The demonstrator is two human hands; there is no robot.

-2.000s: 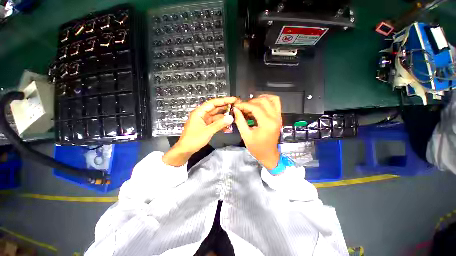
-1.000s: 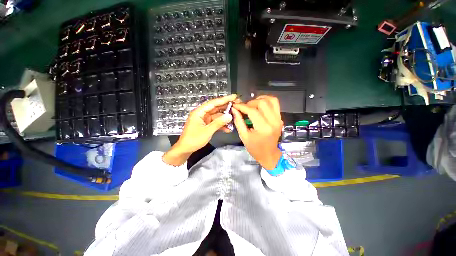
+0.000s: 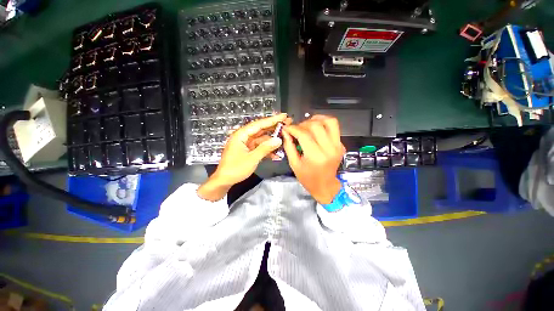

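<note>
My left hand [image 3: 248,150] holds a small module [image 3: 278,130] between thumb and fingertips, in front of the lower right corner of the clear blister tray [image 3: 231,79]. The module looks small, dark and light; its exact shape is unclear. My right hand [image 3: 314,152], with a bright blue band on the wrist, has its fingertips against the module from the right. Both hands are close together above the bench's front edge. The fingers hide much of the module.
Black blister tray [image 3: 124,97] at left, parts in upper pockets. White box [image 3: 45,130] with black hose at far left. Black machine [image 3: 343,97] behind my right hand; small-pocket black strip [image 3: 395,153] right of it. Blue wired device [image 3: 516,73] far right. Blue bins [image 3: 398,193] below the edge. Another person's sleeve [image 3: 539,170] at right.
My right fingers have shifted slightly around the module, and the module's tilt has changed a little. My left hand stays nearly in place.
</note>
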